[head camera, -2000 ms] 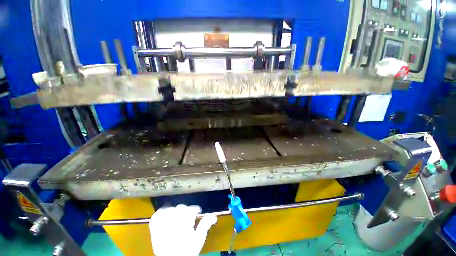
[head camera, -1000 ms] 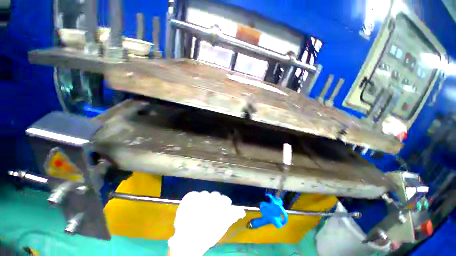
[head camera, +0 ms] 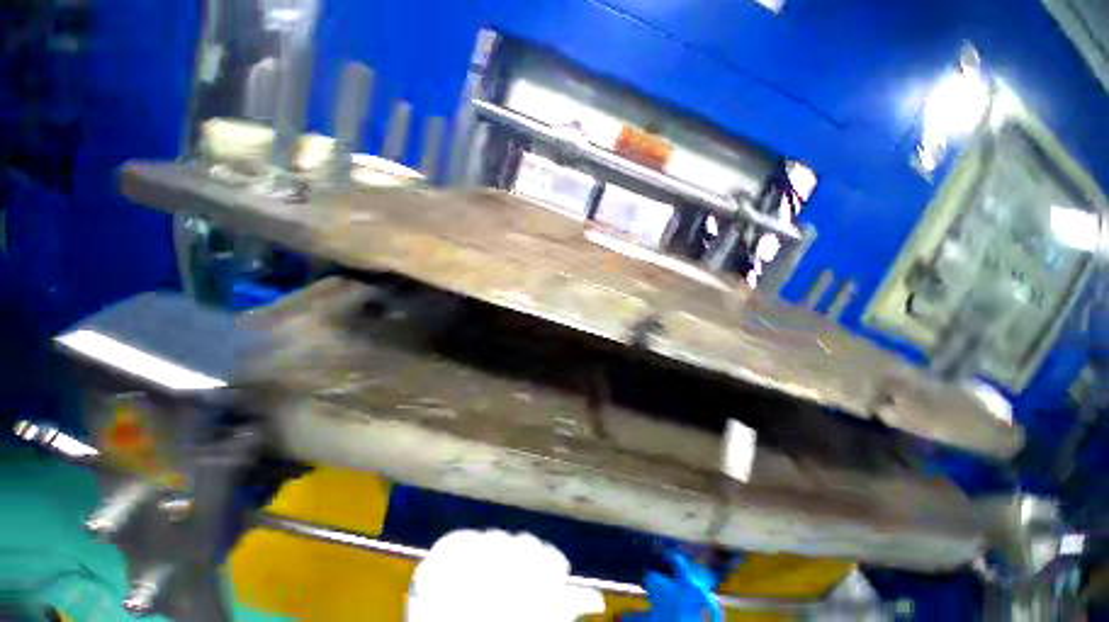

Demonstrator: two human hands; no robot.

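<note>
The overexposed white-gloved left hand (head camera: 493, 583) is at the bottom edge, cut off below. Its rounded fingers cover part of the long steel pull bar (head camera: 335, 535) and look closed around it; finger detail is washed out. The blue air gun (head camera: 684, 592) is right of the hand at the same bar, cut off below, its thin nozzle with a white tip (head camera: 738, 450) pointing up. No hand shows on it. My right hand is not in view. The lower press platen (head camera: 487, 450) lies beyond the bar, under the thick upper slab (head camera: 547, 273), with a dark gap between.
A grey bracket with a warning label (head camera: 146, 425) stands at the left, above green floor (head camera: 43, 522). Yellow panels (head camera: 304, 571) show behind the bar. Whitish bowls (head camera: 237, 142) sit on the upper slab's left. A control panel (head camera: 1003, 261) is at the upper right.
The view has tilted and swung, so the press slants down to the right. The gloved hand and air gun sit lower in the picture, the hand still at the bar. Blur has grown.
</note>
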